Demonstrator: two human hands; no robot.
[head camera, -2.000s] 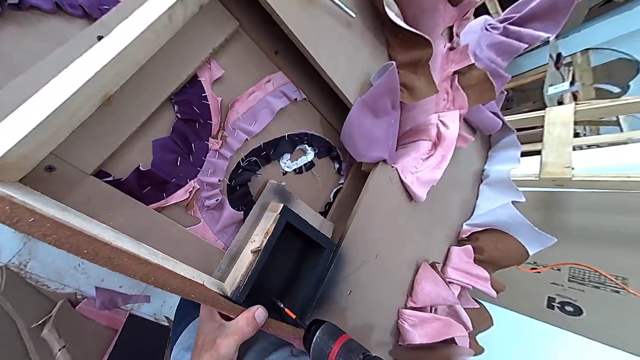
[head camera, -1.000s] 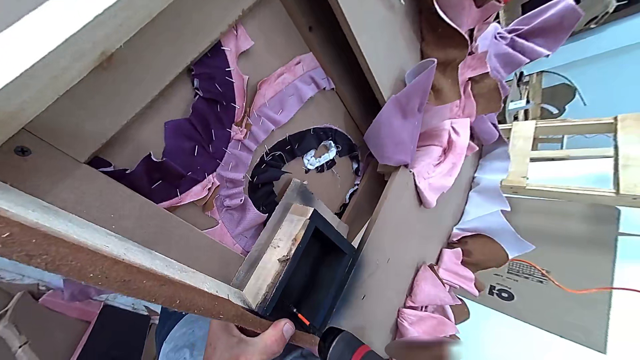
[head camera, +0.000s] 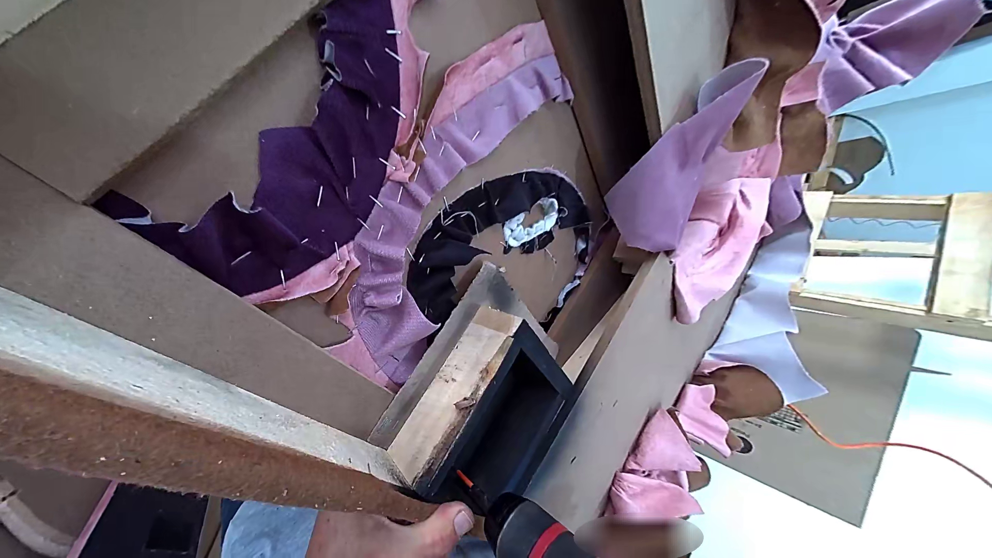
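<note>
My left hand (head camera: 395, 535) is at the bottom centre, its thumb against the lower edge of a wooden frame rail (head camera: 194, 457); its fingers are hidden below. Beside it a black power drill with a red band (head camera: 527, 527) points its orange-marked bit (head camera: 465, 479) into a black rectangular box (head camera: 511, 426). A light wood block (head camera: 457, 387) lies along the box's left side. My right hand is hardly visible: only a blurred patch of it (head camera: 639, 537) shows at the drill's right, and its grip is hidden.
Stapled purple fabric (head camera: 333, 178), pink-lilac fabric (head camera: 387, 256) and a black fabric ring (head camera: 496, 201) cover the panel inside the frame. Loose pink and lilac fabric (head camera: 721, 225) hangs over the right side. Further right are a cardboard sheet (head camera: 837, 411), an orange cord (head camera: 891, 446) and a wooden frame (head camera: 938, 256).
The view has shifted somewhat. The drill and my left thumb stay by the black box, with the bit pointing into it throughout.
</note>
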